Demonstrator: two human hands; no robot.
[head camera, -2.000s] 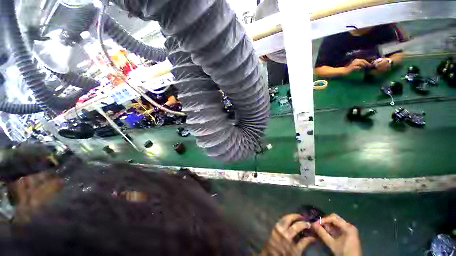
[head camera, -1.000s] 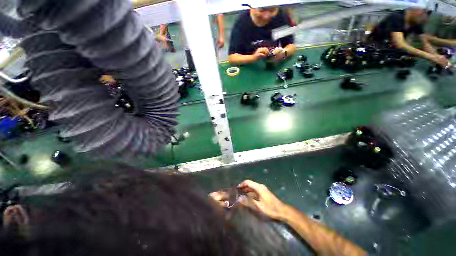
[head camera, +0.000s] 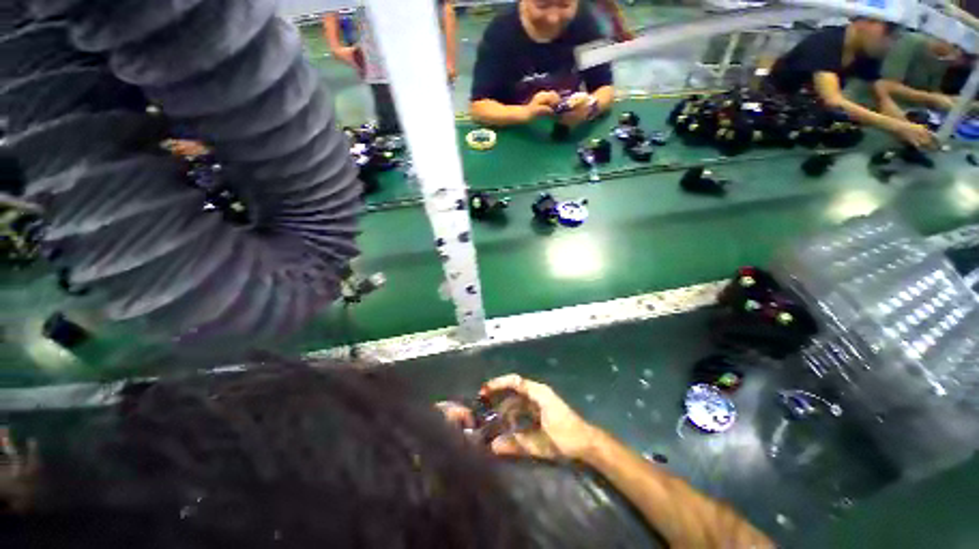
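A small black unit (head camera: 496, 418) is held in front of me between the fingertips of both hands. My right hand (head camera: 542, 420) is closed around its right side, with the forearm running to the lower right. Only the fingertips of my left hand (head camera: 455, 412) show, at the unit's left side; the rest is hidden behind a dark hair-like mass (head camera: 279, 461). A silvery-blue round circuit board (head camera: 710, 409) lies on the dark green bench, with a black housing (head camera: 717, 372) just behind it.
A clear ribbed tray stack (head camera: 896, 311) stands at the right, beside dark housings (head camera: 768, 313). A small part with a wire (head camera: 805, 404) lies near it. A white rail and post (head camera: 464, 268) border the green belt. A grey hose (head camera: 247, 161) hangs at the left. People work across the belt.
The view has swung to the right, bringing the tray stack, round board and housings into sight. Both hands remain together at the black unit.
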